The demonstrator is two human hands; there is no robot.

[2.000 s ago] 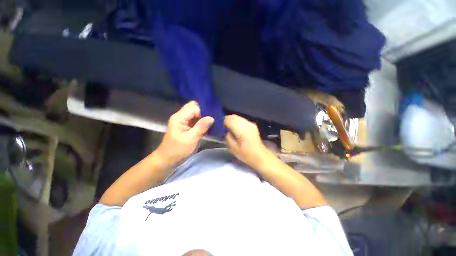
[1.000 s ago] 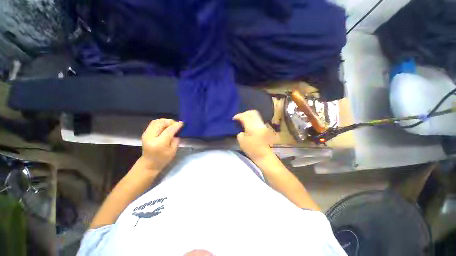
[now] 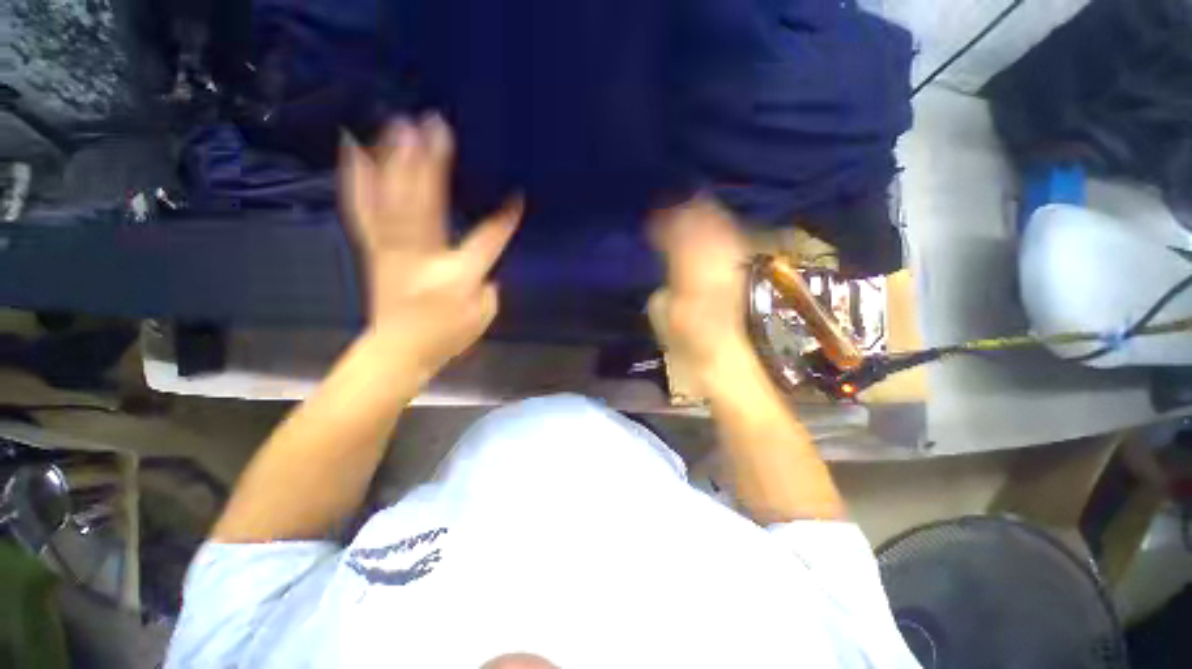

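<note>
The navy garment (image 3: 575, 163) lies over the dark padded board (image 3: 248, 268) in front of me, its near part blurred. My left hand (image 3: 425, 242) is at the garment's left side, fingers spread and pointing away from me, blurred. My right hand (image 3: 706, 281) is at its right side, also blurred; whether its fingers grip the cloth I cannot tell. The steam iron (image 3: 813, 314), silver with an orange-brown handle, stands parked just right of my right hand on a tan iron rest (image 3: 905, 340).
A heap of navy cloth (image 3: 811, 105) lies behind the board. A yellow-green hose (image 3: 1033, 340) runs right from the iron past a white container (image 3: 1092, 281). A black floor fan (image 3: 1007, 595) is below right; an open box of metal items (image 3: 79, 510) is below left.
The narrow navy cloth was held by its near edge in both hands. My left hand has since let go, opened and moved forward; my right hand has moved slightly forward. The iron stays parked.
</note>
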